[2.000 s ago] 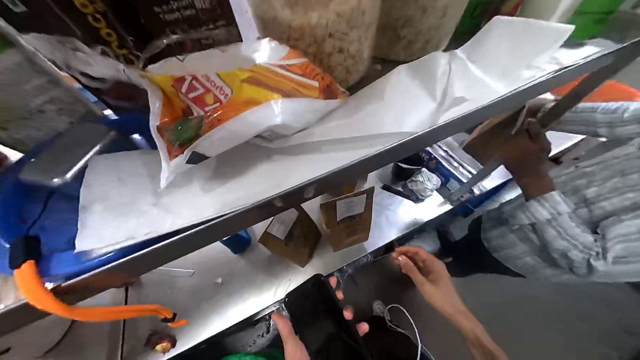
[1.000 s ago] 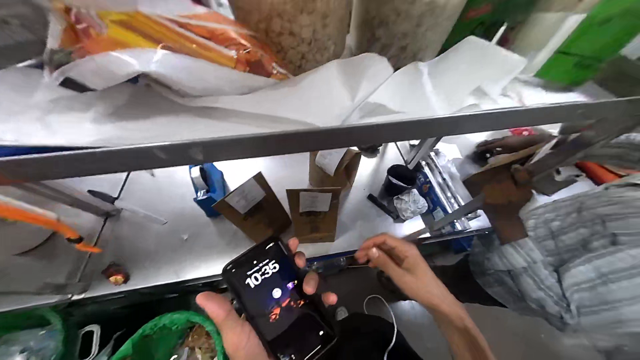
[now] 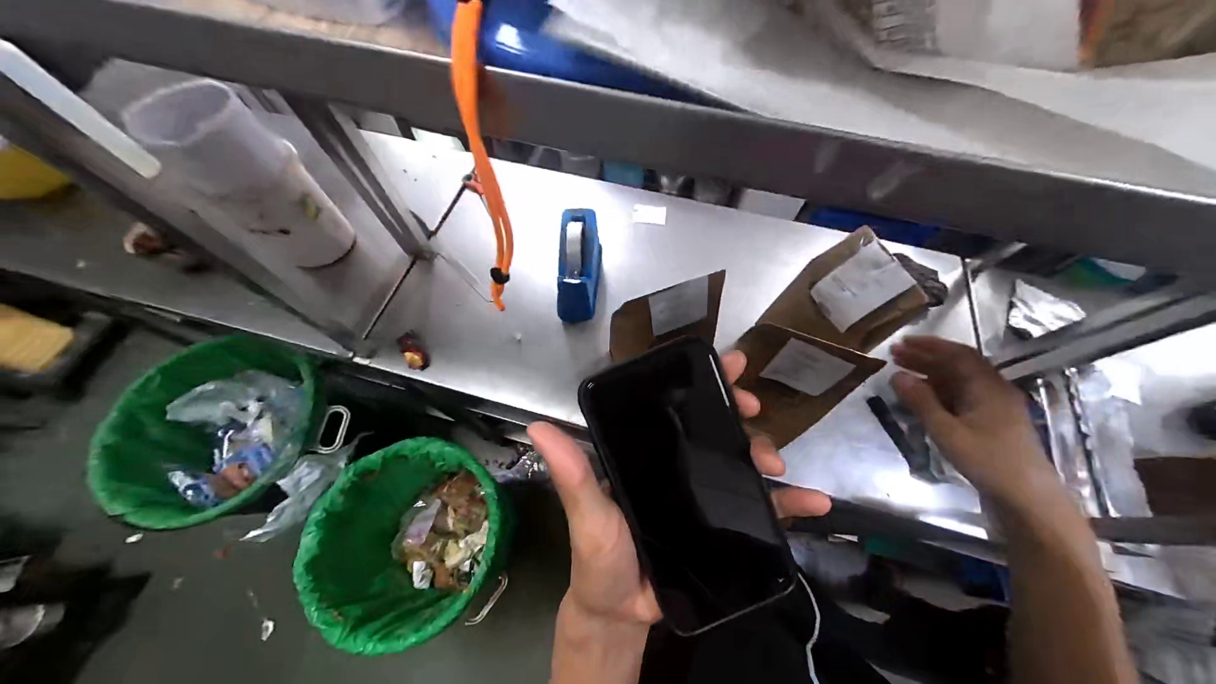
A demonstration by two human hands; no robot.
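My left hand holds a smartphone with a dark screen, thumb on its left edge and fingers around its right. A white cable runs down beside the phone's lower end. To the right, my right hand is slightly blurred, fingers loosely bent, and nothing shows in it; it hovers near the right side of a labelled brown paper bag. Another labelled brown bag lies behind that one, and a third bag is partly hidden behind the phone. A blue tape dispenser stands on the steel counter.
A steel shelf edge crosses above the counter, with an orange strap hanging from it. Two green-lined bins with waste stand on the floor at left. Clear plastic containers stand at upper left. Crumpled foil is at right.
The phone's lit lock screen has gone dark. My right hand has moved up beside the brown bags. The view has swung left, and the co-worker's striped sleeve is out of sight.
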